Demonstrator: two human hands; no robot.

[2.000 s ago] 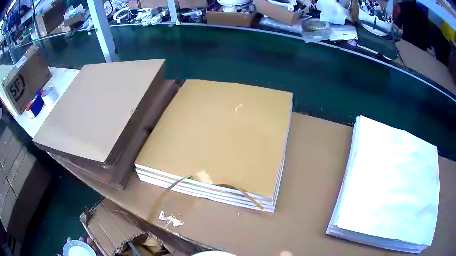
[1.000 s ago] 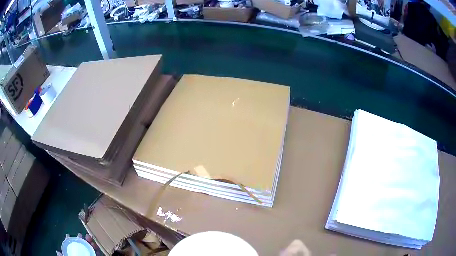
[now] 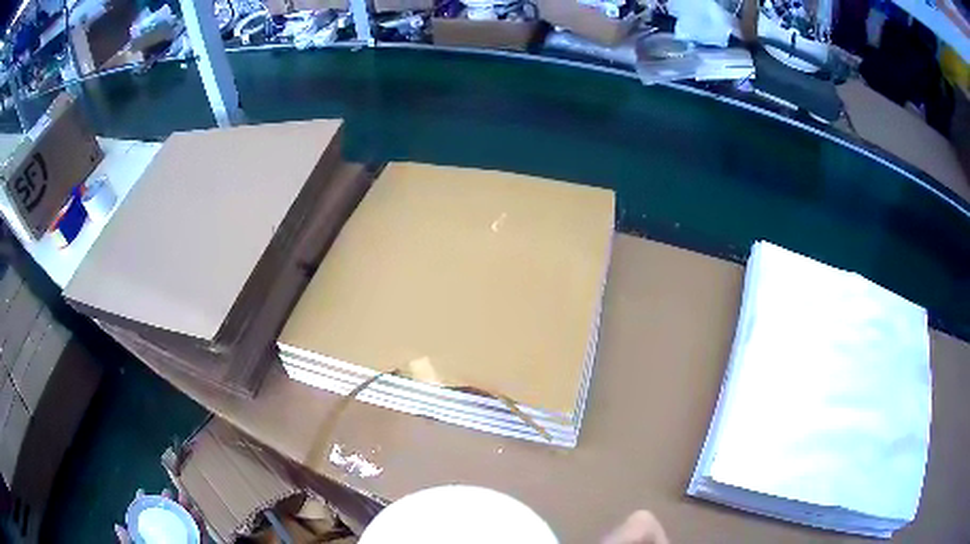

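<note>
A small round white part [image 3: 164,523] is at the lower left edge, with fingertips of my left hand [image 3: 123,531] around its rim. The hand is mostly hidden by the part and cut off by the picture's edge. A larger smooth white round thing [image 3: 457,519] is cut off at the bottom centre. To its right, part of my right hand [image 3: 638,528] shows, blurred and cut off. A visible gap lies between them; what the hand holds, if anything, cannot be seen.
A tan sheet stack [image 3: 457,276] has a brown strip [image 3: 484,391] over its front. White paper [image 3: 830,388] is stacked right, cardboard sheets [image 3: 213,223] left. A dark green conveyor [image 3: 511,117] runs behind. An open carton [image 3: 239,478] stands below the bench edge.
The large white round thing has risen into view from the bottom edge. More of my right hand shows beside it. The small white part stays at the lower left and shows slightly more.
</note>
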